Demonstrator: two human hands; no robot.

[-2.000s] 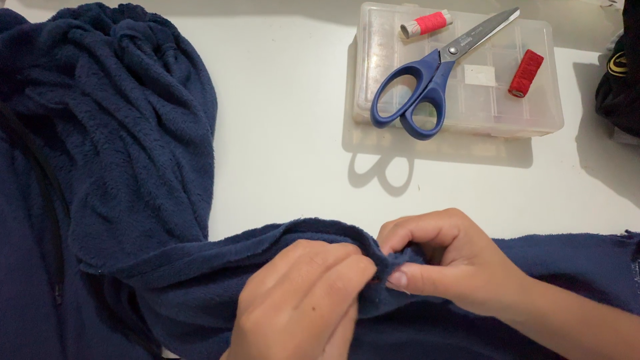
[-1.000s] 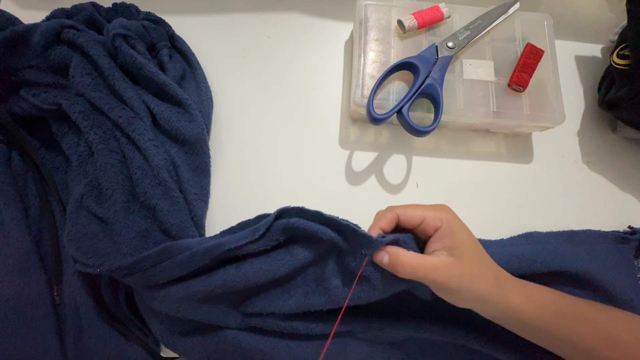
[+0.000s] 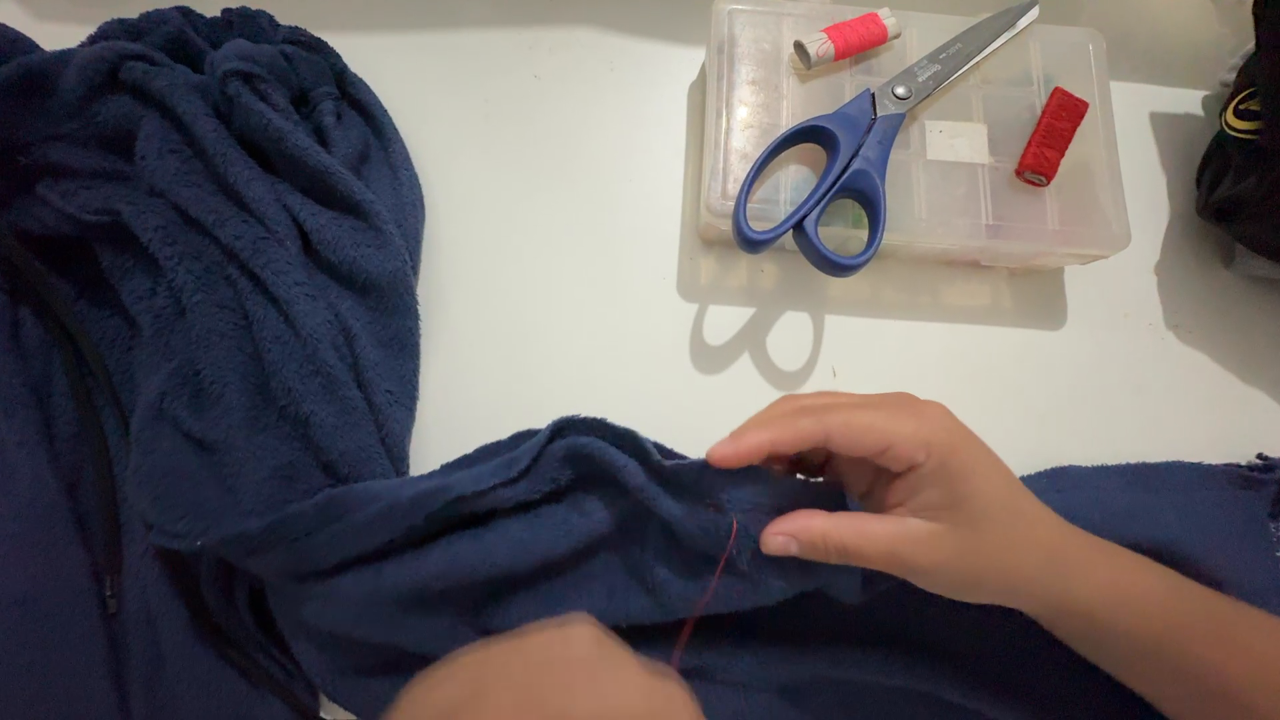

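Note:
Navy fleece fabric (image 3: pixel 480 560), part of a garment with a zipper (image 3: pixel 110 590), lies bunched across the lower view. A red thread (image 3: pixel 712 590) comes out of the fleece near its upper fold and runs down toward my left hand (image 3: pixel 550 675). That hand is blurred and cut off by the bottom edge; its fingertips are hidden, and whether it holds a needle or the thread does not show. My right hand (image 3: pixel 890 490) rests over the fleece to the right of the thread, thumb and index finger apart, its other fingers curled behind the fold.
A clear plastic compartment box (image 3: pixel 1060 225) stands on the white table (image 3: pixel 560 250). On its lid lie blue-handled scissors (image 3: pixel 870 150), a spool of pinkish-red thread (image 3: pixel 855 38) and a dark red thread spool (image 3: pixel 1052 137). A black item (image 3: pixel 1245 170) sits at the right edge.
My left hand, at the fold two seconds ago and out of view one second ago, is back at the bottom edge. My right thumb and index finger, pinching the fleece before, have parted.

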